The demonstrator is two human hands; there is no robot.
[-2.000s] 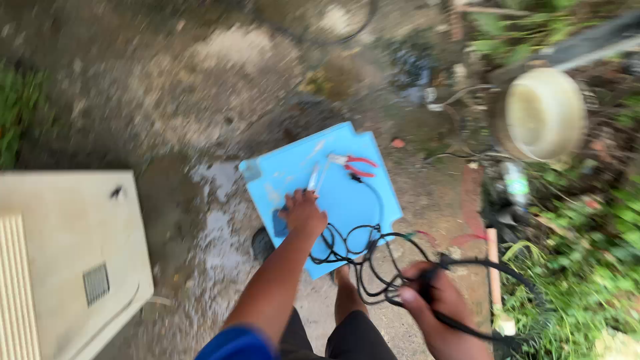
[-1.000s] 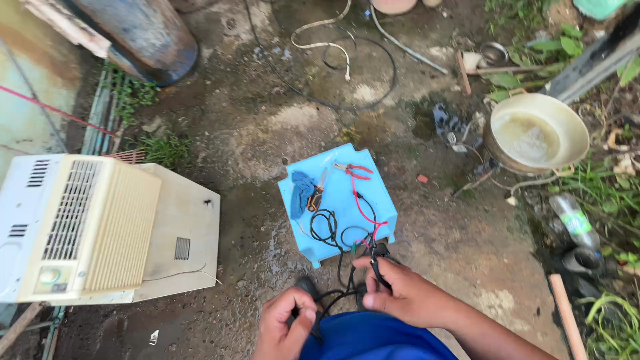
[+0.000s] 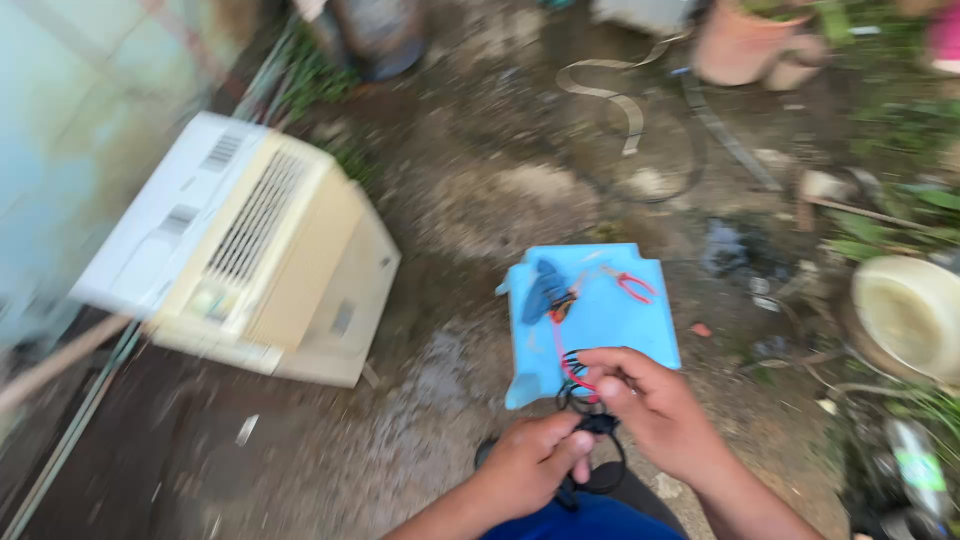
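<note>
My left hand (image 3: 534, 459) grips a black cable (image 3: 598, 424) just below the near edge of a light-blue plastic stool (image 3: 615, 337). Close beside it, my right hand (image 3: 651, 409) pinches a thin red wire (image 3: 574, 375) between thumb and fingers; blur hides the exact hold. Black loops hang under both hands. On the stool top rest red-handled pliers (image 3: 635, 287), a blue cloth (image 3: 544, 292) and a small orange-and-black item (image 3: 561, 306) that I cannot make out further.
A window air conditioner (image 3: 300, 255) stands on the ground at left. Pots (image 3: 739, 45) and a flat strap (image 3: 600, 88) lie beyond the stool. At right are a round basin (image 3: 904, 315), a plastic bottle (image 3: 916, 457) and plants.
My left hand has left the stool top, where it rested two seconds ago, and joined my right hand at the cable. Since one second ago, the hands have come closer together. The view has shifted.
</note>
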